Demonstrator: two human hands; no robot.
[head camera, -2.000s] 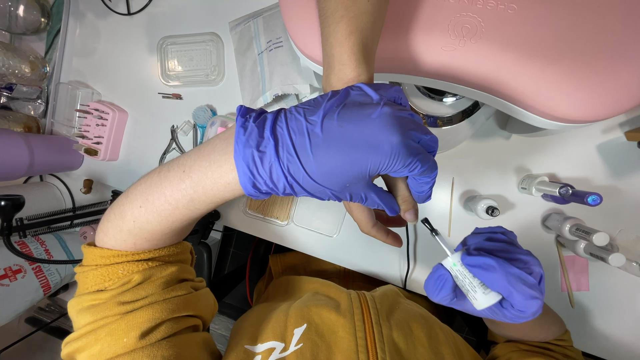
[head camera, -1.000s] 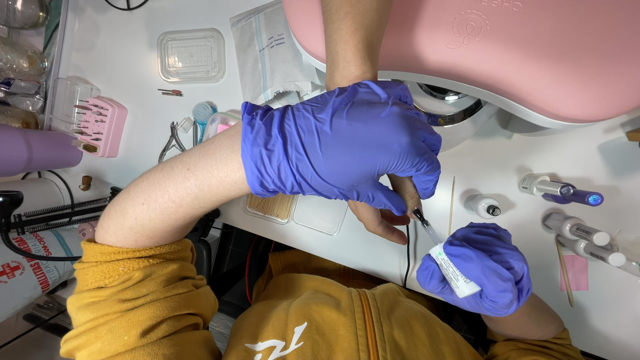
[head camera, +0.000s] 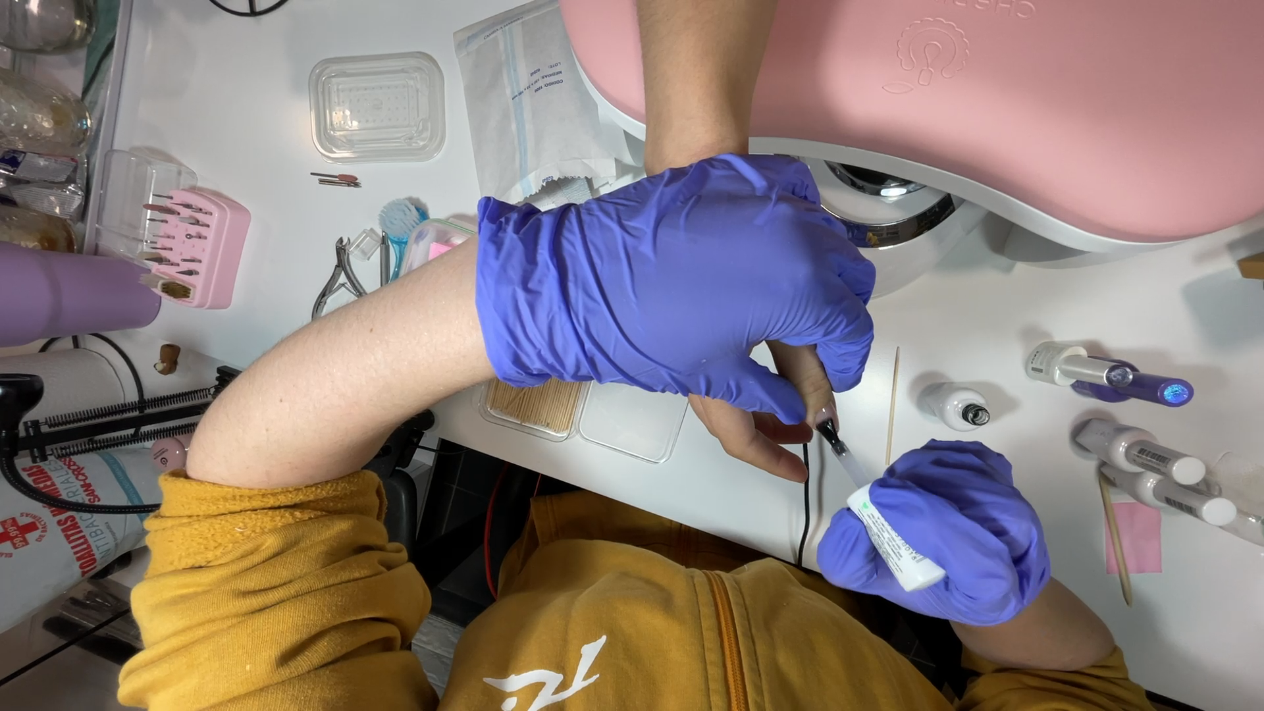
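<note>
My left hand (head camera: 681, 286), in a purple nitrile glove, grips the other person's hand (head camera: 741, 434) and steadies one of its fingers. In my right hand (head camera: 938, 533), gloved the same way, is the white cap of a nail polish brush (head camera: 894, 538). The dark bristles (head camera: 828, 431) of this brush touch the nail of the held finger. An uncapped white polish bottle (head camera: 956, 406) stands on the table just above my right hand, and a thin wooden stick (head camera: 894, 405) lies beside it. Part of the other person's hand is hidden under my left glove.
A pink padded armrest (head camera: 918, 109) spans the upper right. Several polish bottles (head camera: 1141, 449) lie at right by a pink square (head camera: 1134, 538). At left are a pink drill-bit holder (head camera: 202, 247), cuticle nippers (head camera: 341, 276) and a plastic box (head camera: 377, 107). Wooden sticks (head camera: 533, 403) fill a tray near the edge.
Two seconds ago the brush was apart from the finger; now its bristles are on the nail. My right hand has moved left toward the held finger. My left hand keeps its hold.
</note>
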